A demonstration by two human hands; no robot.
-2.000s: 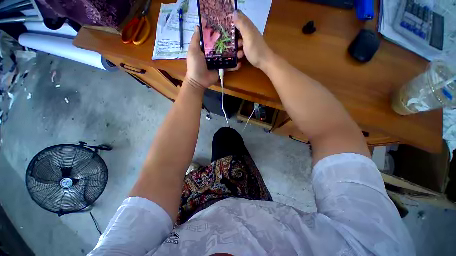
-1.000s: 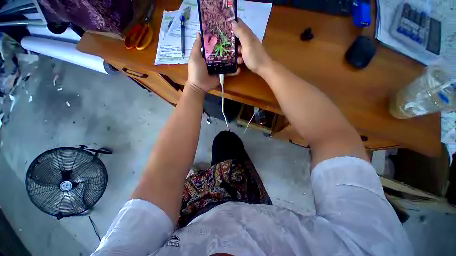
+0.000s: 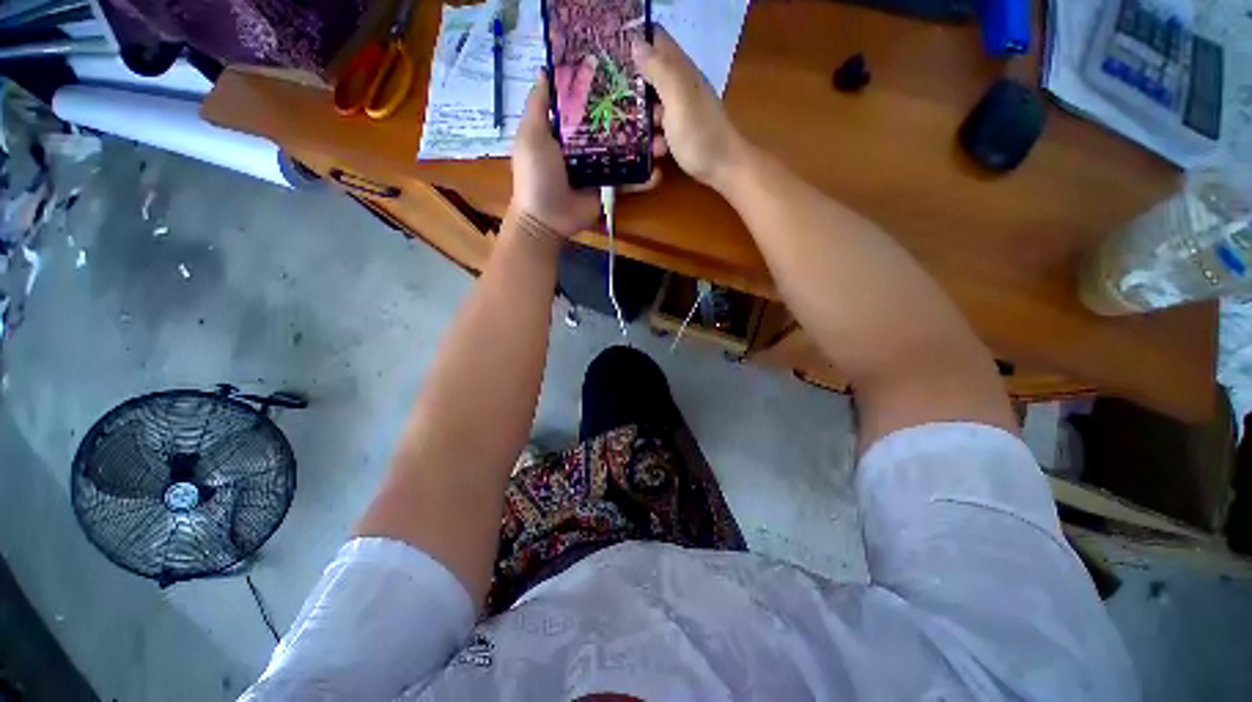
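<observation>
A black smartphone with a lit screen showing a green plant on reddish ground is held upright over the desk's near edge; its top is cut off by the picture's edge. My left hand grips its left side and lower end. My right hand holds its right side, with the thumb at the screen's right edge. A white charging cable hangs from the phone's lower end. White paper sheets with a dark blue pen lie behind and left of the phone.
The orange-brown desk bears orange-handled scissors, a black mouse, a small black object, a calculator on papers and a clear plastic container. A black floor fan stands at lower left. White rolls lie left of the desk.
The view has shifted slightly, and the picture on the phone screen differs a little. My right thumb has moved slightly at the screen's right edge. Both hands still hold the phone.
</observation>
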